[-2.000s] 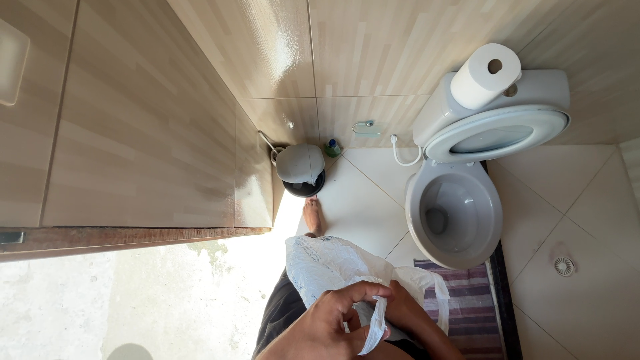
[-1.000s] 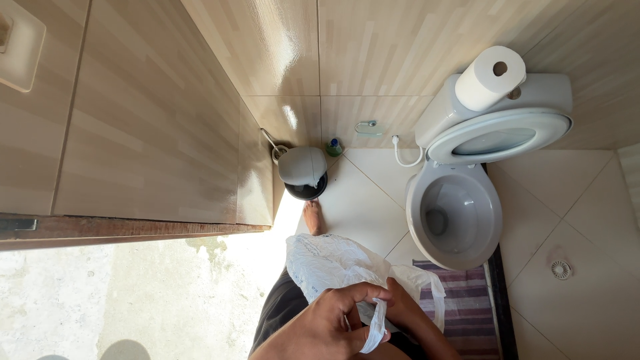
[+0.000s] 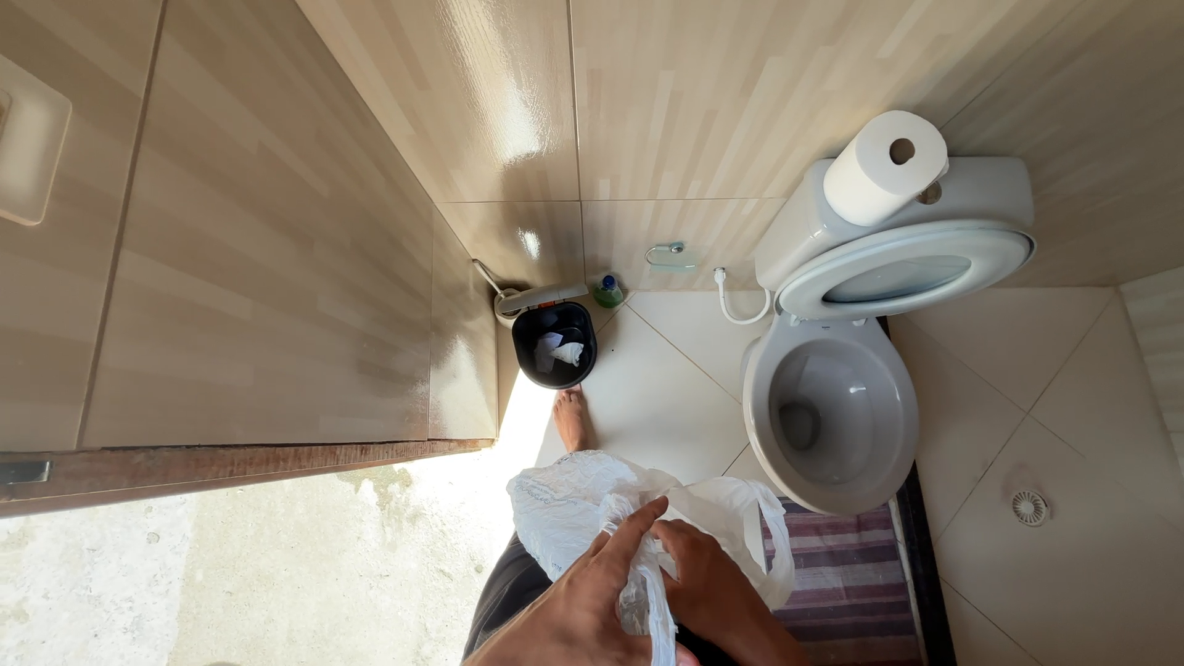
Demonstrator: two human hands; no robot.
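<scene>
A white plastic bag hangs bunched between my two hands at the bottom centre. My left hand grips the gathered plastic near a handle loop, and my right hand holds it from the other side, its fingers partly hidden by the bag. Beyond them, a black pedal bin stands with its grey lid raised and crumpled paper inside. My bare foot is against the bin's front.
A toilet with its lid up stands at right, a paper roll on its tank. A green bottle and a toilet brush are near the bin. A striped mat and a floor drain lie right; a wooden door frame is left.
The bin's lid has swung up, so its inside now shows. My foot is at the bin's front. Both hands keep hold of the bag in about the same place.
</scene>
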